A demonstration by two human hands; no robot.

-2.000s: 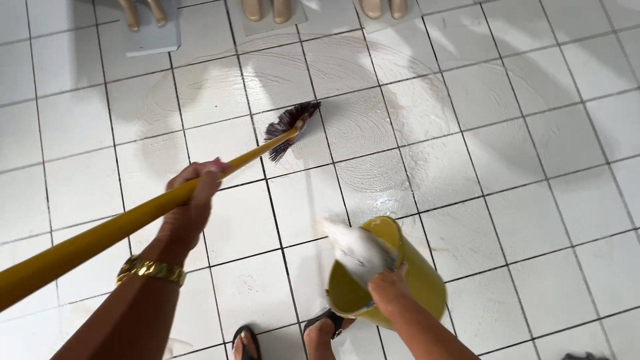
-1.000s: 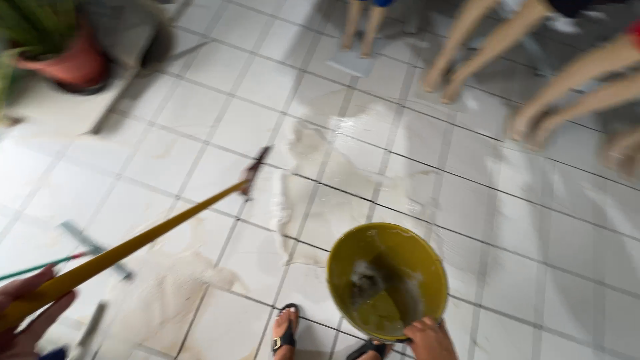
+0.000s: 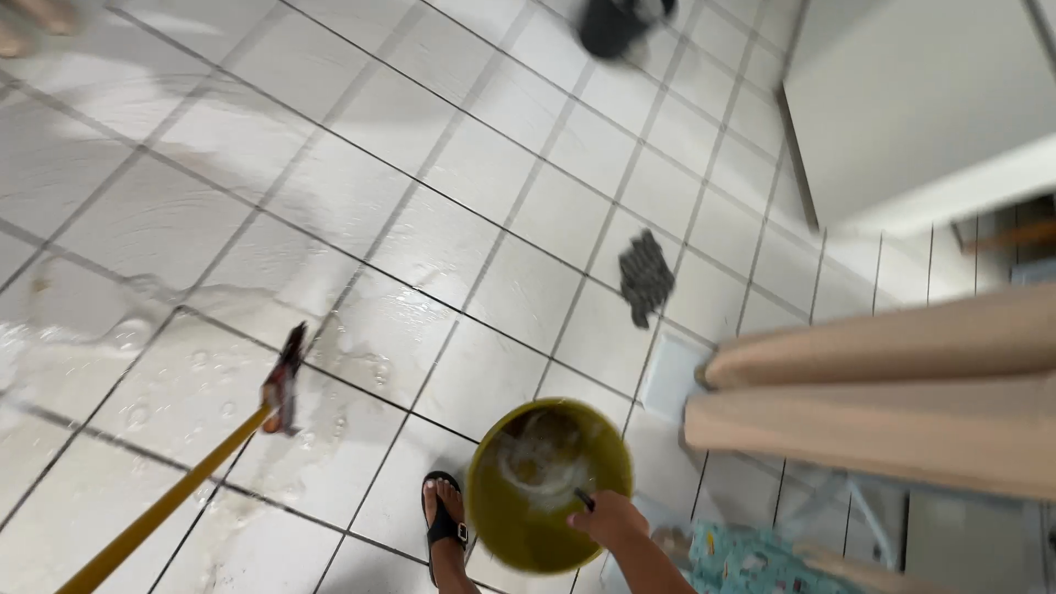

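At the lower right of centre, my right hand (image 3: 609,518) grips a dark handle at the rim of a yellow-green plastic bucket (image 3: 503,528). Foamy water (image 3: 540,454) shows inside it. A broom with dark bristles (image 3: 287,371) rests on the wet tiles left of the bucket. Its yellow pole (image 3: 165,507) runs out of the lower left corner; my left hand is outside the view. Suds and puddles (image 3: 132,330) lie around the broom head.
A dark grey cloth (image 3: 646,279) lies on the white tiled floor. Mannequin legs (image 3: 874,371) and a small light base (image 3: 672,375) stand at right, near a patterned turquoise fabric (image 3: 742,561). A black bucket (image 3: 610,29) and a white furniture panel (image 3: 924,107) are farther off. My sandalled foot (image 3: 444,520) is beside the bucket.
My left hand has gone out of view. The light cloth-like thing at the bucket's mouth two seconds ago no longer shows there. The view has swung to the right.
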